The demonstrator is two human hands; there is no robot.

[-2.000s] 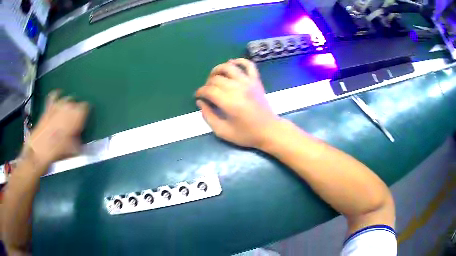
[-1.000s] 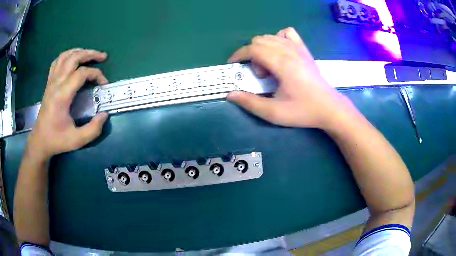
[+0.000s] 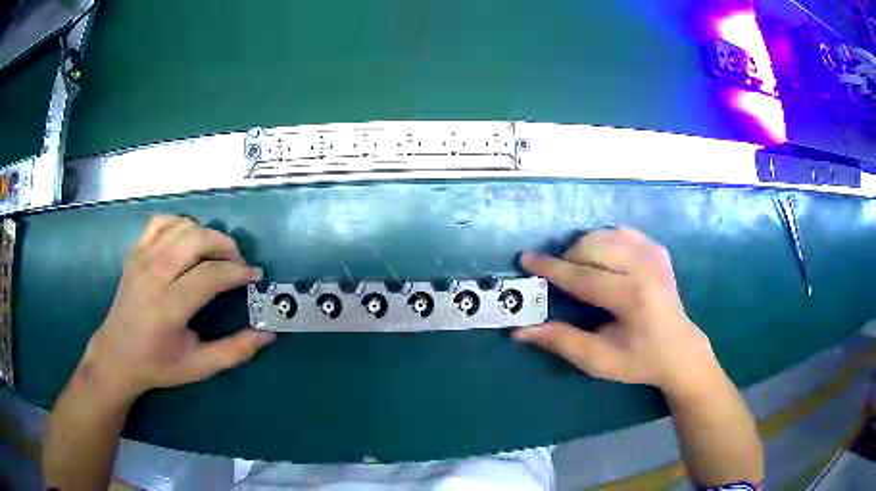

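A silver-grey six-port strip point(image 3: 397, 320) lies on the green bench, its row of dark round ports facing up and its notched edge away from me. My left hand point(image 3: 182, 312) holds its left end between thumb and fingers. My right hand point(image 3: 615, 312) holds its right end the same way. A pale flat bar with small dots, a housing back side point(image 3: 384, 149), lies on the white conveyor side rail point(image 3: 634, 153), beyond the strip. No hand touches that bar.
The green conveyor belt point(image 3: 384, 67) runs beyond the rail. At the upper right, another ported strip point(image 3: 732, 59) lies by the violet-white glow. Tweezers point(image 3: 795, 245) lie on the bench at right. A perforated strip point(image 3: 7, 307) is at the far left edge.
Both hands have let go of the pale bar on the rail and come nearer to me, onto the ends of the six-port strip. Earlier, that strip lay untouched on the bench.
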